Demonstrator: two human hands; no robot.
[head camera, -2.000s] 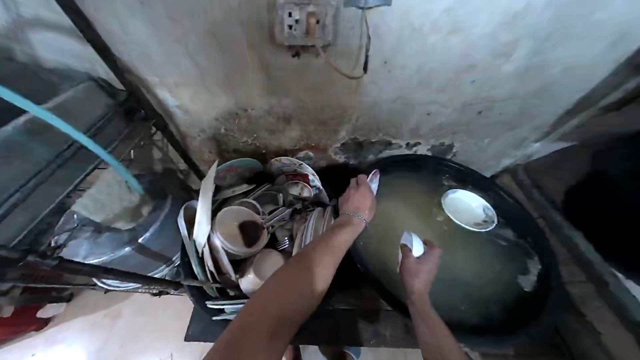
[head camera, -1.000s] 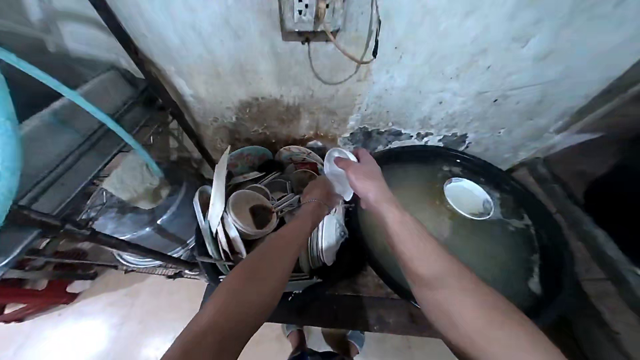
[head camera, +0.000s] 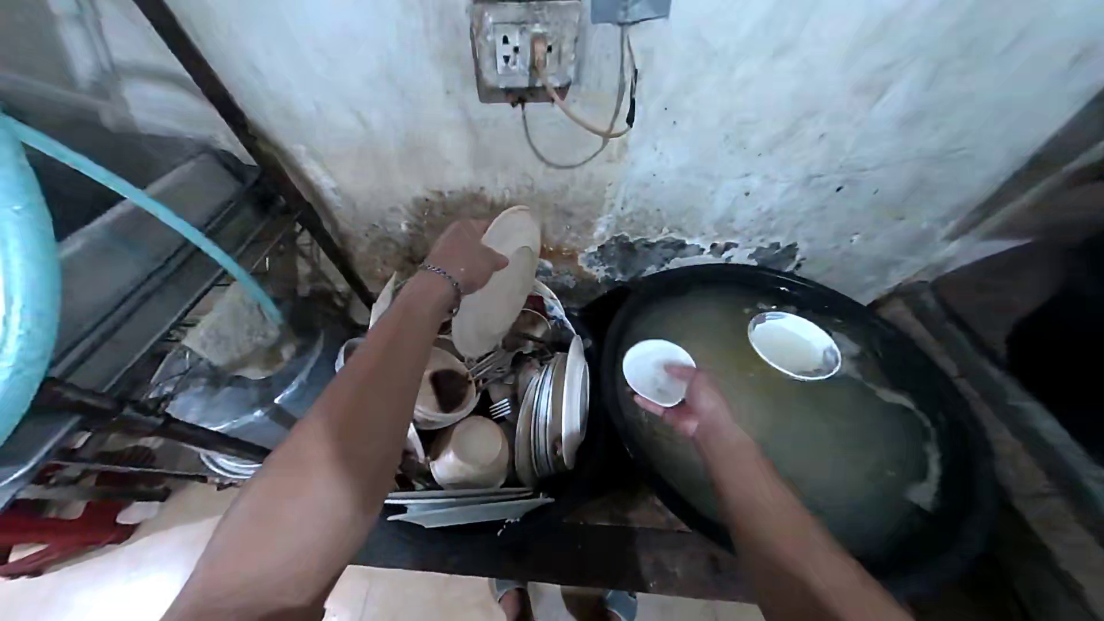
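Observation:
My left hand (head camera: 467, 256), with a chain bracelet at its wrist, grips the upper part of a pale oval plate (head camera: 494, 302) above a heap of dishes. Another pale plate (head camera: 515, 226) stands just behind it, perhaps also in the hand. My right hand (head camera: 693, 401) holds a small white bowl (head camera: 657, 371) over the near-left part of a black tub (head camera: 733, 280) of cloudy water. A white oval dish (head camera: 793, 345) floats in the tub. The heap left of the tub has stacked plates (head camera: 552, 414), a fork (head camera: 500, 408), and a cup (head camera: 470, 452) lying bottom up.
A wall outlet (head camera: 509, 52) with a plug and hanging cords is above the dishes. At the left stand a metal rack (head camera: 259, 155), a light-blue hose (head camera: 147, 203) and a large metal pot (head camera: 302, 371). A red plastic item (head camera: 69, 535) lies low at the left.
My hands were together over the dishes at a white bowl one second ago. They have moved apart: the left to the plates at the back left, the right over the tub with a bowl.

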